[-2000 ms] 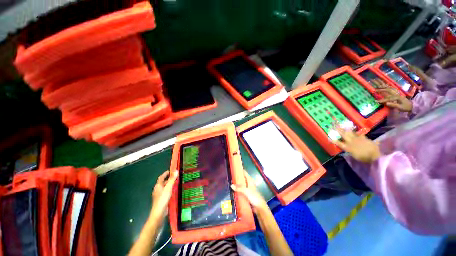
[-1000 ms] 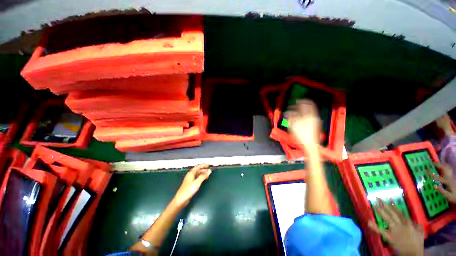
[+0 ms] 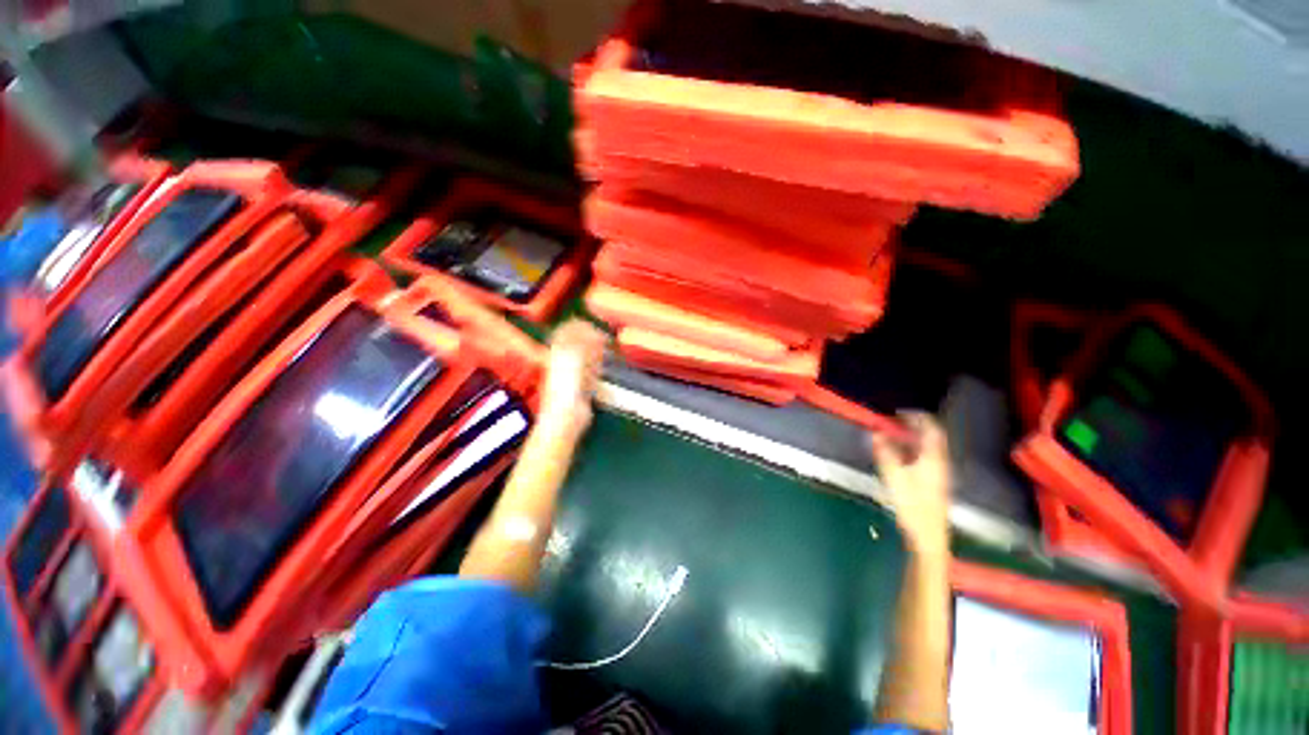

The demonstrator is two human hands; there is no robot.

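Note:
My left hand [image 3: 574, 366], blurred, is at the top corner of a tablet in an orange foam tray [image 3: 481, 323] in the leaning row at left; whether its fingers grip the foam is unclear. My right hand [image 3: 913, 457] is over the pale rail, its fingertips at the orange edge of a dark tray on the rear shelf; its grip is also unclear. The nearest leaning tablet [image 3: 294, 460] has a dark, shiny screen. A tablet with a small green mark [image 3: 1163, 417] lies tilted on another tray at rear right.
A tall stack of orange foam trays [image 3: 747, 216] stands on the rear shelf. A white cable [image 3: 646, 625] lies on the green bench [image 3: 732, 574]. A white-screened tablet [image 3: 1022, 675] is at lower right, beside a green-screened one [image 3: 1270, 686]. Another tray [image 3: 488, 261] lies behind the row.
The view has turned left. The dark-screened tablet once held in both hands now shows on the rear shelf. My right hand has left it; my left hand has moved to the leaning row.

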